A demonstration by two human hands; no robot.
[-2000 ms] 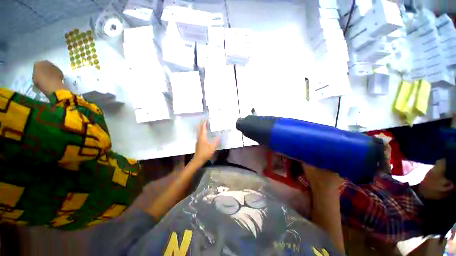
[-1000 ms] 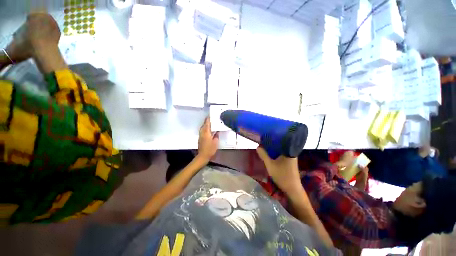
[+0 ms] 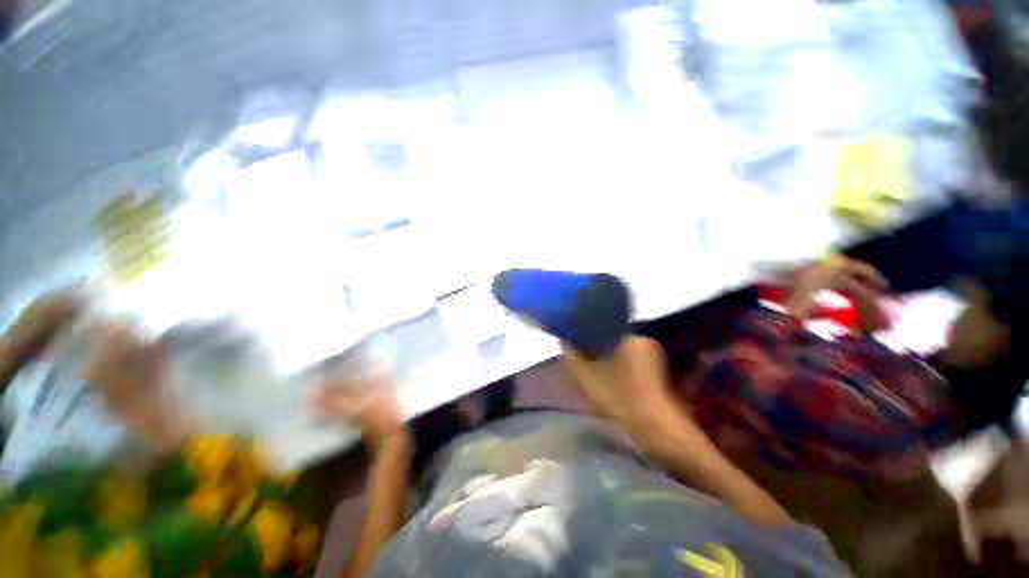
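Observation:
The frame is blurred. My right hand point(image 3: 615, 367) is shut on the blue heat gun point(image 3: 564, 303) at the table's front edge, its dark nozzle end pointing left. A small white carton point(image 3: 472, 316) lies on the table just left of the nozzle. My left hand point(image 3: 363, 397) is over the table's front edge, to the left of that carton and apart from it; its fingers are blurred, and whether it holds anything cannot be told.
White cartons point(image 3: 265, 192) stand across the overexposed white table. A gold sticker sheet point(image 3: 133, 235) lies at left, yellow packs point(image 3: 871, 178) at right. A person in a green and yellow top sits at left, another in a plaid sleeve point(image 3: 812, 378) at right.
The view has tilted and blurred. My left hand has moved left, away from the small carton it was touching. The heat gun stays in my right hand near that carton.

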